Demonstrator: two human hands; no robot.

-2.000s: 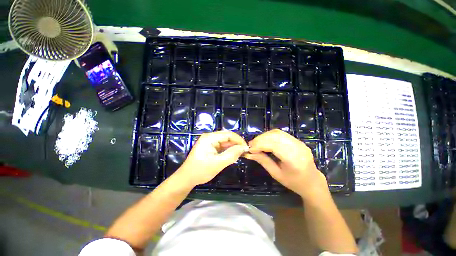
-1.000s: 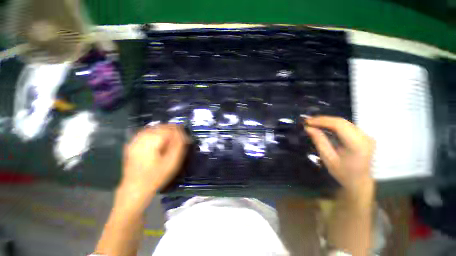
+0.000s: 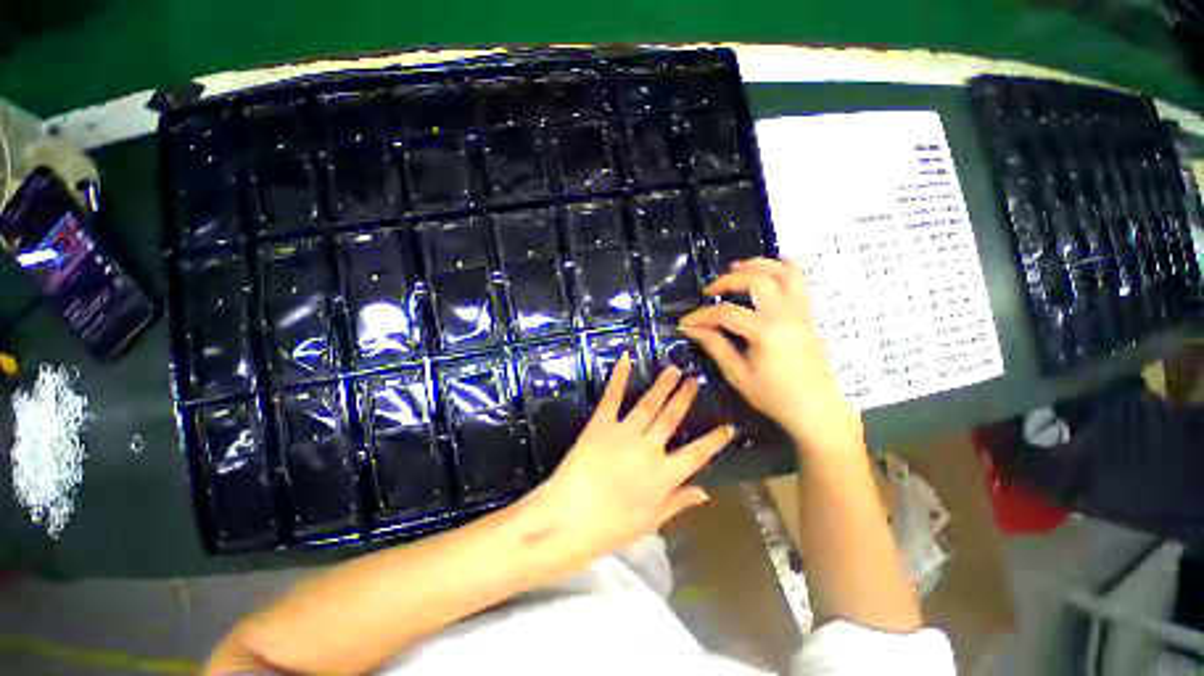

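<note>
The large black blister tray (image 3: 383, 227) lies on the bench, with dark shiny parts in its pockets. My left hand (image 3: 631, 462) is spread with fingers apart over the tray's lower right pockets and holds nothing that I can see. My right hand (image 3: 766, 346) is at the tray's right edge, thumb and fingertips bent down close to a pocket beside my left fingers. Whether a small piece is between its fingertips cannot be seen. The white sticker sheet (image 3: 911, 264), with rows of small dark shapes, lies right of the tray.
A pale heap of small rings (image 3: 50, 449) and a smartphone (image 3: 79, 264) with a lit screen are at the left. Another black tray (image 3: 1096, 225) lies at the right. A green belt (image 3: 528, 24) runs behind a pale rail. Below the bench edge are cardboard and clear plastic.
The view has turned right, so the tray and sheet appear further left. My left hand has crossed to the tray's right part and opened. My right hand has come down beside it.
</note>
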